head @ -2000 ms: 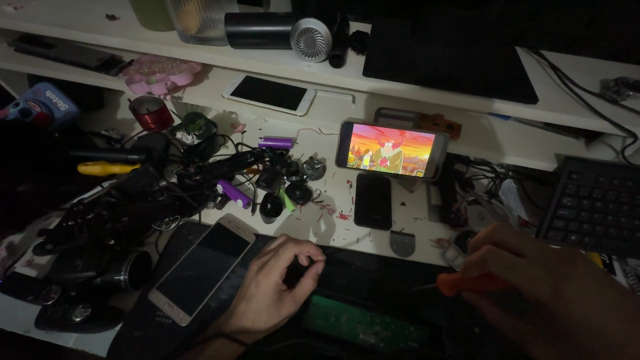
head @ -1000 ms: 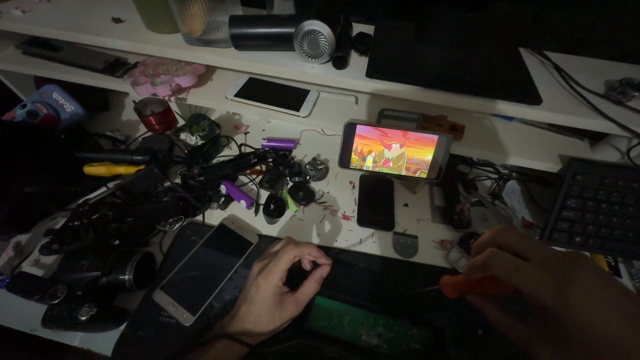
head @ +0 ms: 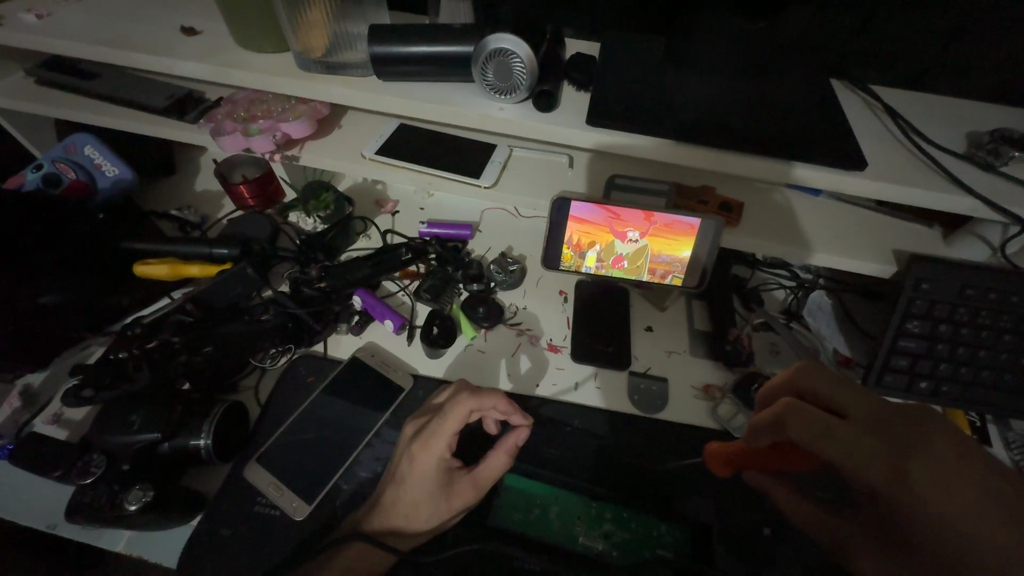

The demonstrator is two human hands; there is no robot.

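My left hand [head: 448, 460] rests at the lower middle, thumb and index fingertips together; whether something tiny is between them cannot be made out. My right hand [head: 872, 472], lower right, grips an orange-handled screwdriver [head: 760, 458], its thin shaft pointing left. Between and below the hands lies a green circuit board [head: 588, 520] in a dark housing [head: 632, 444]. Left of my left hand, a gold-rimmed smartphone [head: 332, 428] lies on a dark mat [head: 220, 520]. Beyond the hands, a phone playing a cartoon [head: 632, 240] leans upright, with a black phone [head: 602, 324] flat before it.
Tangled black cables and parts [head: 320, 280], purple cylindrical cells [head: 380, 310] and a camera [head: 152, 456] crowd the left. A keyboard [head: 952, 336] is at the right. A white phone [head: 436, 152] lies on the lower shelf, with a handheld fan [head: 504, 68] above.
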